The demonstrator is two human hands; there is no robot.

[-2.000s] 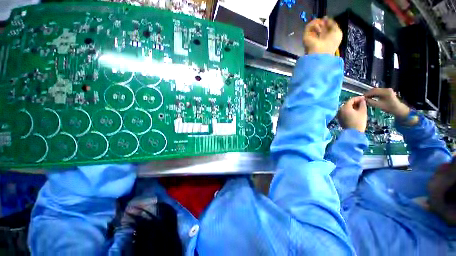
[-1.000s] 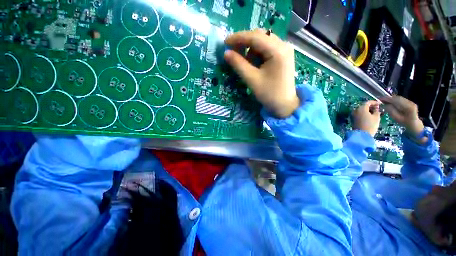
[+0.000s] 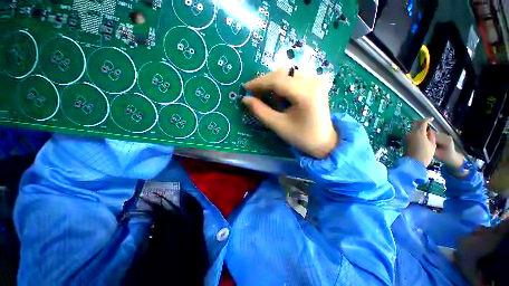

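Note:
A large green circuit board (image 3: 131,114) with white printed circles spans the left and middle of the view. My right hand (image 3: 293,109) is over its right part, palm down, fingers pointing left. Thumb and index fingertips are close together just right of the circles, at the board surface. A tiny dark bluish part (image 3: 245,93) shows between these fingertips, partly hidden and blurred. My left hand is not in view; only my left sleeve (image 3: 100,167) shows, below the board's near edge.
A metal rail (image 3: 240,158) runs along the near side. Another populated green board (image 3: 368,103) lies at the right. Black bins (image 3: 449,64) and a yellow roll (image 3: 421,65) stand beyond the far rail. A neighbouring worker's hands (image 3: 421,146) are at right over the boards.
My right hand came from the bin with blue parts down to the board, then moved slightly lower over it. The view has shifted. The neighbour's hands have moved slightly.

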